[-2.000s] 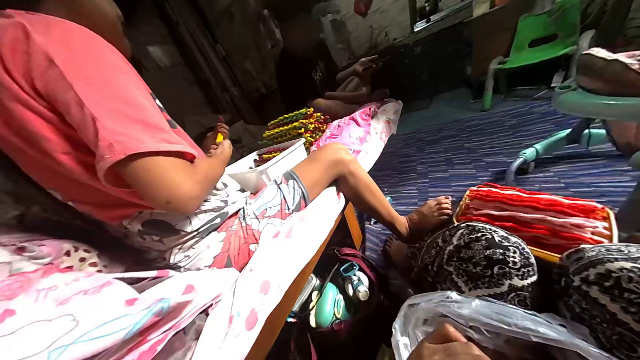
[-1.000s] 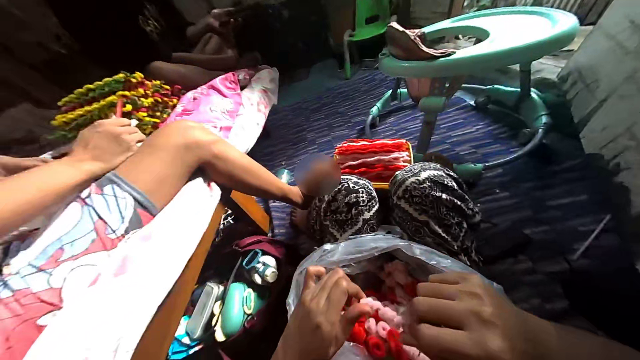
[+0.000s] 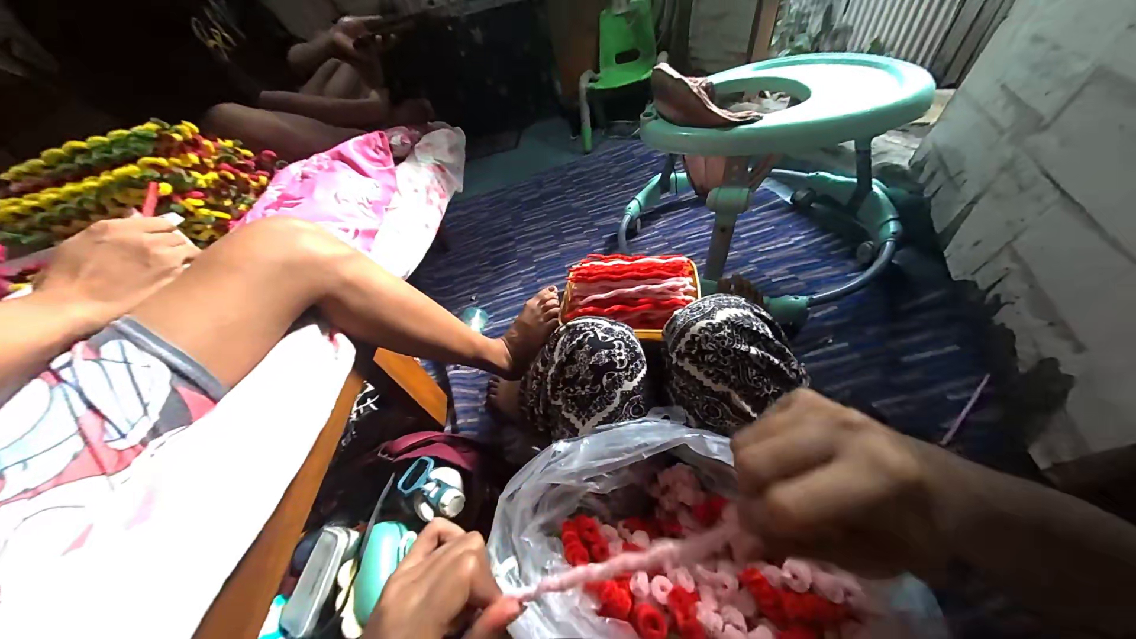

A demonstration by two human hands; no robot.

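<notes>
My left hand (image 3: 444, 581) pinches one end of a pink fuzzy strand (image 3: 621, 564) at the bag's near left side. The strand runs up and right to my right hand (image 3: 825, 475), whose curled, slightly blurred fingers grip its other end. Beneath it, a clear plastic bag (image 3: 541, 488) stands open, holding red and pink fuzzy coils (image 3: 683, 603). Beyond my patterned knees (image 3: 590, 373) lies a yellow-edged container (image 3: 652, 334) with red and pink twisted strands (image 3: 632, 288) laid lengthwise across it.
Another person's leg (image 3: 390, 306) and hand (image 3: 115, 257) are at left, beside yellow, green and red fuzzy strands (image 3: 133, 177). A teal baby walker (image 3: 799, 133) and green chair (image 3: 621, 49) stand beyond. A teal case (image 3: 382, 559) and scissors (image 3: 417, 475) lie left of the bag.
One second ago both my hands were over the bag among the coils; now they are apart with a pink strand stretched between them. The view has swung since the earliest frame.
</notes>
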